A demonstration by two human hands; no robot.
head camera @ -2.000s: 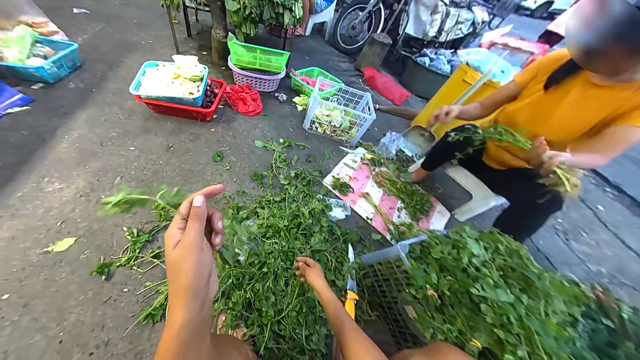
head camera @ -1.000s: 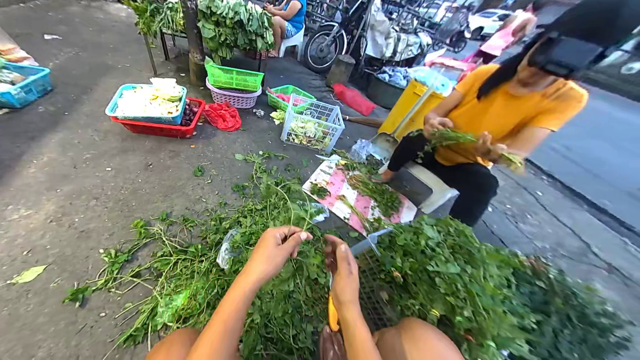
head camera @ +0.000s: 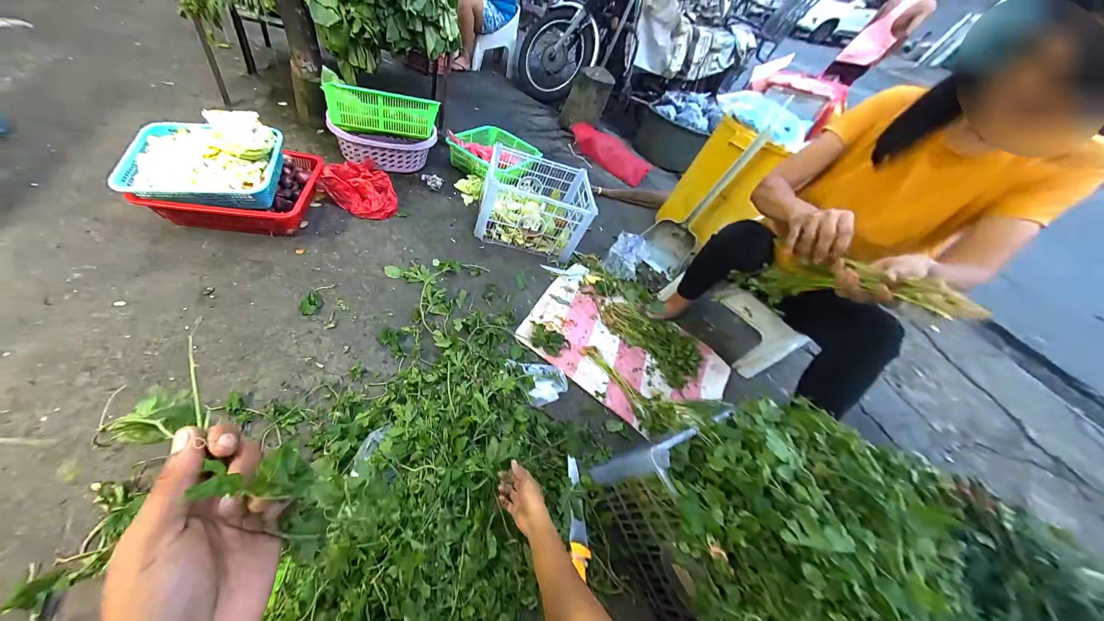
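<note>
My left hand (head camera: 194,526), palm up at the lower left, pinches a leafy green sprig (head camera: 155,414) between thumb and fingers. Over the heap of leafy green vine stems (head camera: 431,431) on the ground is my right hand (head camera: 523,500), its fingers slightly curled; whether it holds a stem cannot be told. Just right of that hand lies a knife (head camera: 576,517) with a yellow handle, its blade pointing away from me. A dark plastic crate (head camera: 634,535), piled with leafy greens (head camera: 819,509), stands at the lower right.
A co-worker in a yellow shirt (head camera: 957,198) sits at the right, holding a bunch of stems (head camera: 871,285). Cut greens lie on a pink and white striped sheet (head camera: 573,323). Farther off are a white crate (head camera: 535,203), a red tray (head camera: 250,217), green baskets (head camera: 379,108) and a yellow bin (head camera: 707,185).
My hands were close together over the heap one second ago; now they are apart, the left out to the left with a sprig. The co-worker still holds the stems.
</note>
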